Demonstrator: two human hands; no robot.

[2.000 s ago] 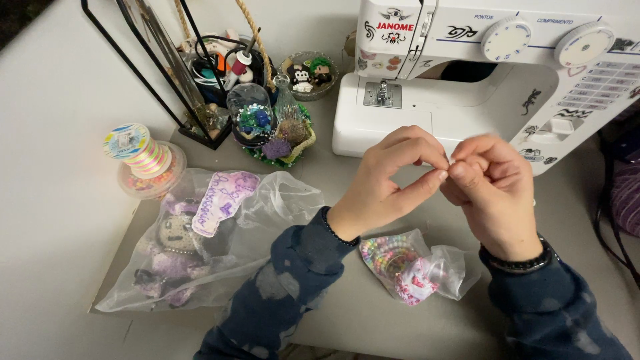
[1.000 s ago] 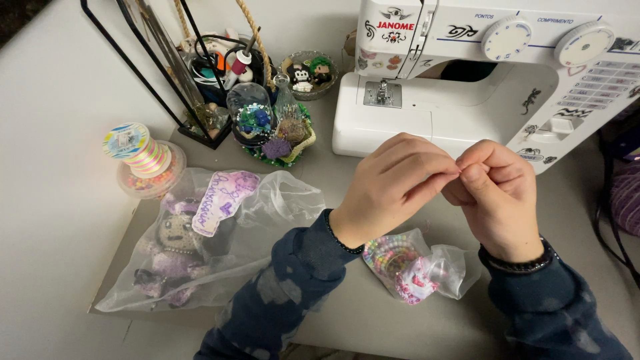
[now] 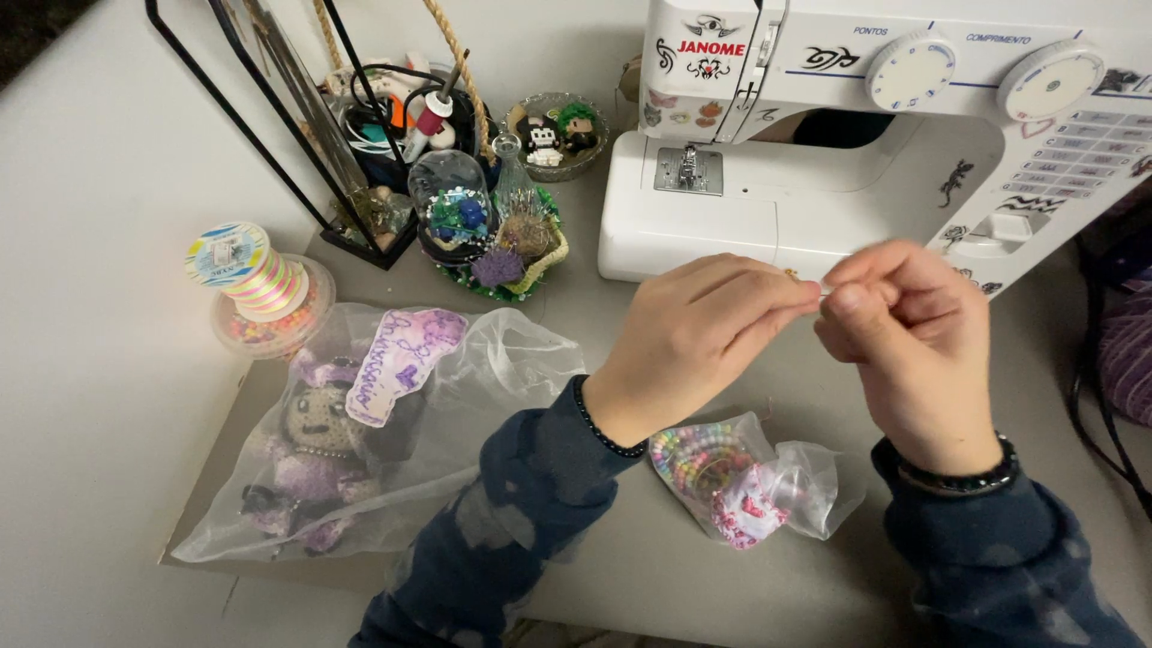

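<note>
My left hand [image 3: 711, 337] and my right hand [image 3: 909, 346] meet at the fingertips in front of the white Janome sewing machine [image 3: 702, 229]. Thumb and fingers of each are pinched together; a tiny pale bit shows between them, too small to name. Below the hands, a small sheer organza bag [image 3: 814, 486] lies on the table with pastel bead strands [image 3: 706, 454] and a pink-and-white piece. Left of my left forearm is a larger organza bag [image 3: 504, 360] with a purple crocheted doll [image 3: 319, 423] inside and a handwritten paper tag [image 3: 405, 364] on it.
At the left, a spool of multicoloured cord [image 3: 261, 279] stands on a round bead container [image 3: 229, 337]. Behind are a black metal frame [image 3: 369, 247], a pincushion with pins [image 3: 526, 238], a glass dish [image 3: 589, 162] of small figures and a basket of tools. A black cable [image 3: 1093, 396] and purple yarn [image 3: 1129, 351] lie at the right.
My hands stay joined at the fingertips over the table; their fingers have shifted slightly. The bags have not moved.
</note>
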